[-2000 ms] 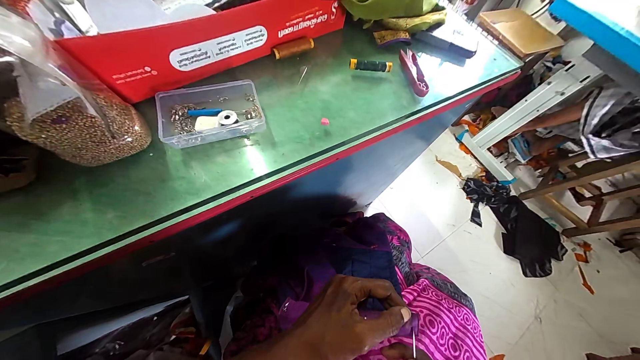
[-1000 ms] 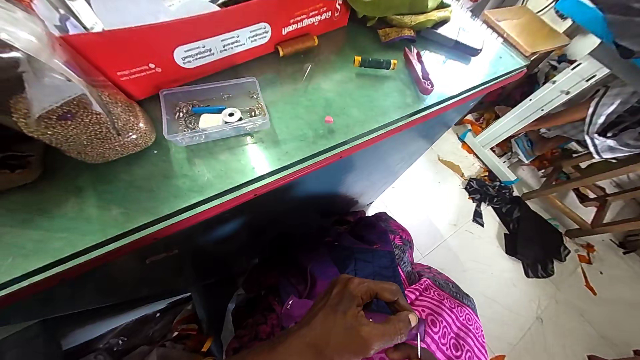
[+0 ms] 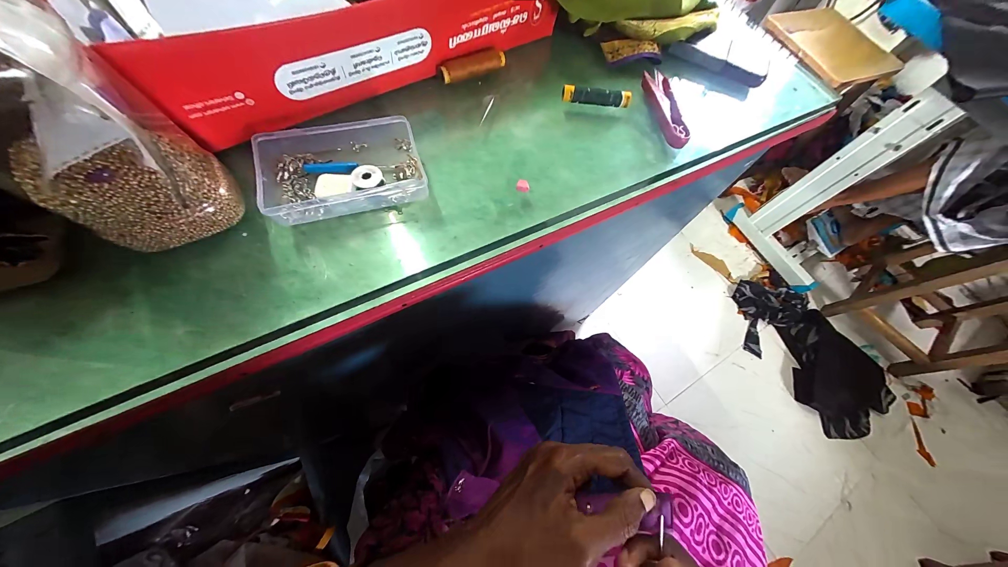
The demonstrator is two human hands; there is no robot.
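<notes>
My left hand (image 3: 571, 496) pinches purple fabric (image 3: 657, 508) between thumb and fingers, low in the view. Just below it, my right hand (image 3: 650, 551) shows only in part at the bottom edge, its fingertips at the lower end of a thin metal needle (image 3: 662, 531). The needle stands upright against the purple fabric. Around my hands lie a dark blue cloth piece (image 3: 591, 421) and pink patterned cloth (image 3: 701, 492). The rest of my right hand is cut off by the frame.
The glass-topped green table (image 3: 465, 216) holds a clear plastic box (image 3: 339, 203) of small metal fasteners, a bag of beads (image 3: 157, 201), a red carton (image 3: 236, 94), brown thread (image 3: 472, 66), dark green thread (image 3: 596, 97) and maroon thread snips (image 3: 665, 110). Black cloth (image 3: 835, 370) lies on the floor; a person (image 3: 969, 189) is at right.
</notes>
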